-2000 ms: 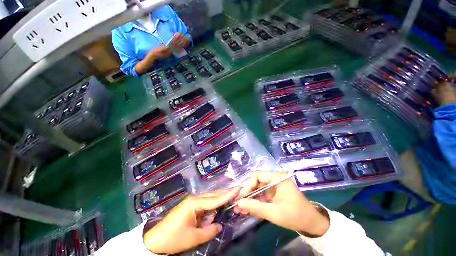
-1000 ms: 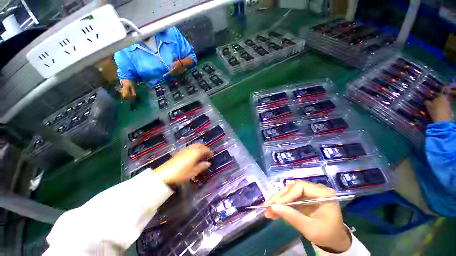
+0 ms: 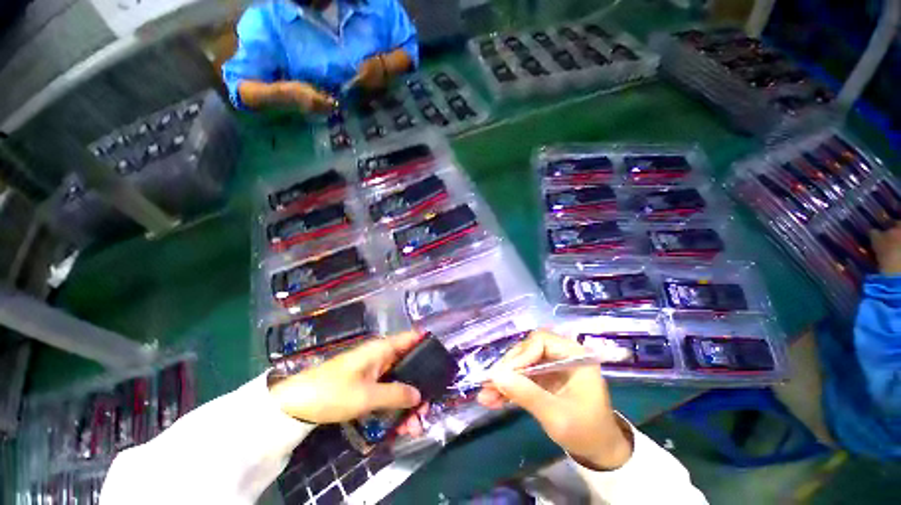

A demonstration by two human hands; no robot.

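Note:
My left hand [image 3: 348, 383] holds a black handset unit [image 3: 427, 373] above the near end of the blister tray [image 3: 259, 258]. My right hand [image 3: 553, 395] holds thin pale tweezers or a stick [image 3: 553, 367] like a pen, the tip pointing left toward the unit. Whether the tip touches the unit cannot be told. Black units with red edges lie in the tray's two columns. One pocket [image 3: 452, 298] in its right column has no unit. Under my hands is a dark grid surface [image 3: 331, 471].
A second blister tray [image 3: 657, 268] of units lies to the right. Stacked trays stand at far left [image 3: 163, 163], far right [image 3: 741, 74] and near left [image 3: 109, 419]. A person in blue [image 3: 321, 49] works opposite; another person's sleeve [image 3: 874, 345] is at right.
My left hand has come back from the tray's right column with a unit, leaving a pocket vacant. My hands are now close together. The view has shifted, and the power strip is mostly out of frame.

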